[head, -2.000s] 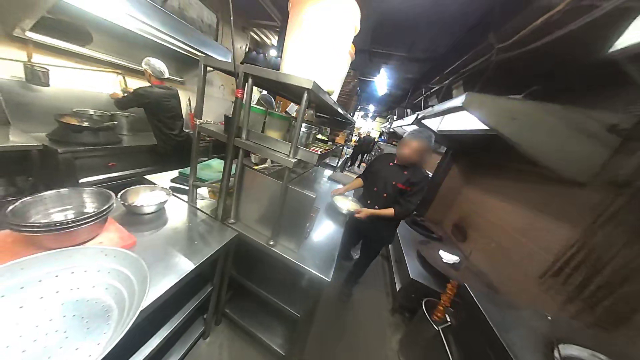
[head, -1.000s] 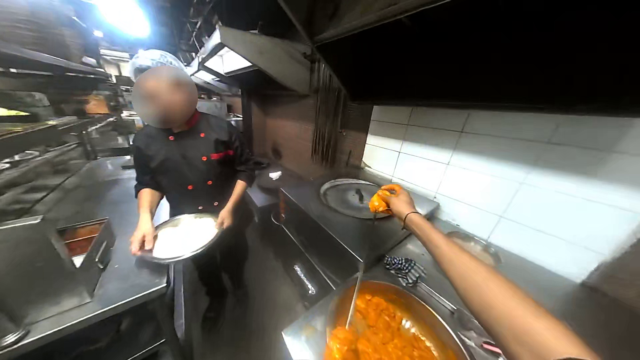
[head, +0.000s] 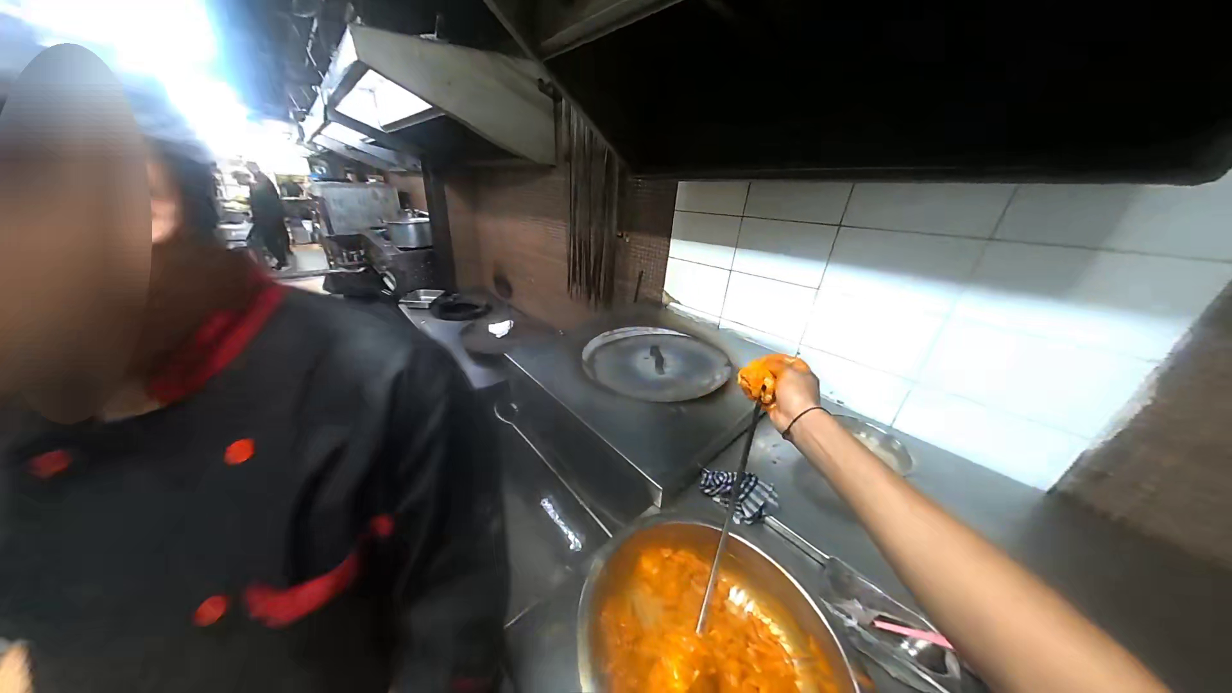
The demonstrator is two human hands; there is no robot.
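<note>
My right hand (head: 794,385), coated in orange marinade with a dark band at the wrist, is closed around the upper end of a long metal skewer (head: 730,520). An orange marinated piece (head: 765,377) appears bunched at the fingers; where coated hand ends and food begins is hard to tell. The skewer slants down into a large steel bowl (head: 589,626) of orange marinated pieces (head: 654,616). My left hand is not in view.
A person in a black jacket (head: 318,462) stands close on the left. Behind the bowl are a round lidded tandoor opening (head: 657,366), a checked cloth (head: 741,493), metal tools (head: 837,573) and a round pan (head: 871,445). Skewers (head: 589,212) hang by the wall.
The person in black has come much nearer on the left, and the plate of white food that person held is out of sight. My right hand remains raised over the bowl's far side.
</note>
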